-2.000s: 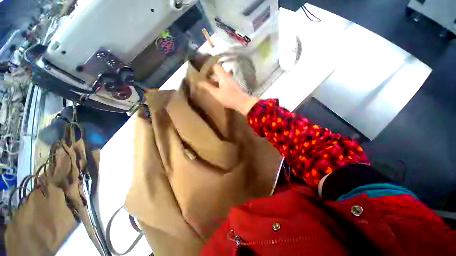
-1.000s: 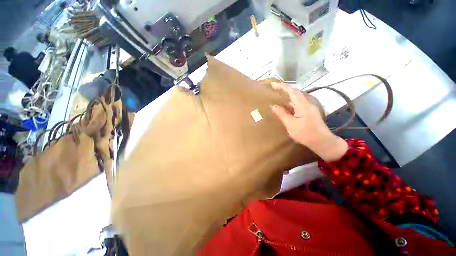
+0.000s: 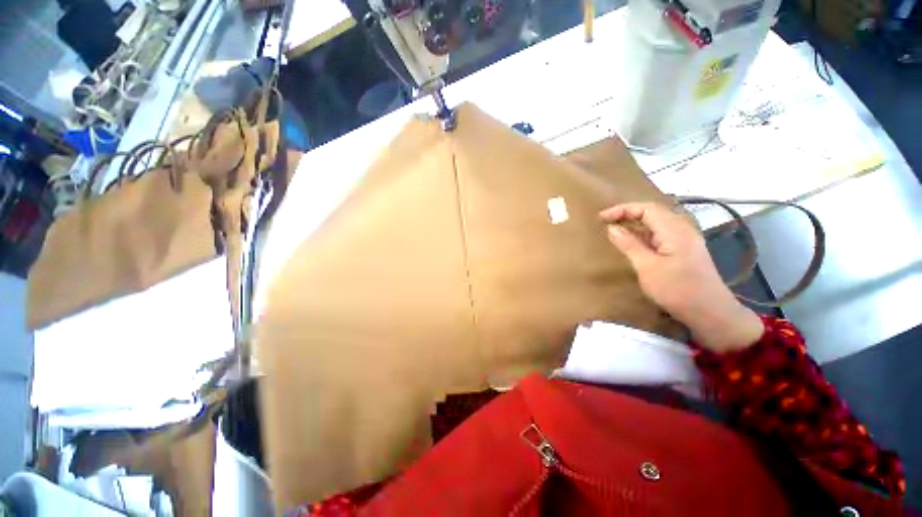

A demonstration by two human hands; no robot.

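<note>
The brown bag panel (image 3: 384, 273) lies spread over the machine table and down to my red garment. A thin dark seam line runs down it from the presser foot (image 3: 446, 120) at its top corner. A small cream label (image 3: 557, 210) is on the panel. My right hand (image 3: 672, 257) rests over the panel's right part, fingers slightly bent, thumb a little apart, with nothing seen held. A brown handle loop (image 3: 817, 247) lies beyond the hand. My left hand is not in view; a bit of patterned red sleeve shows at the bottom edge.
The white machine pillar (image 3: 672, 91) carries a red-handled tool (image 3: 689, 24). A paper sheet with drawn lines (image 3: 789, 131) lies right of it. Brown bag panels with looped handles (image 3: 121, 237) lie at the left on white sheets (image 3: 131, 338), beside a metal rail.
The panel has gone from bunched folds to spread flat, its corner at the presser foot. My right hand has moved from beside the pillar to the panel's right part. The view has shifted.
</note>
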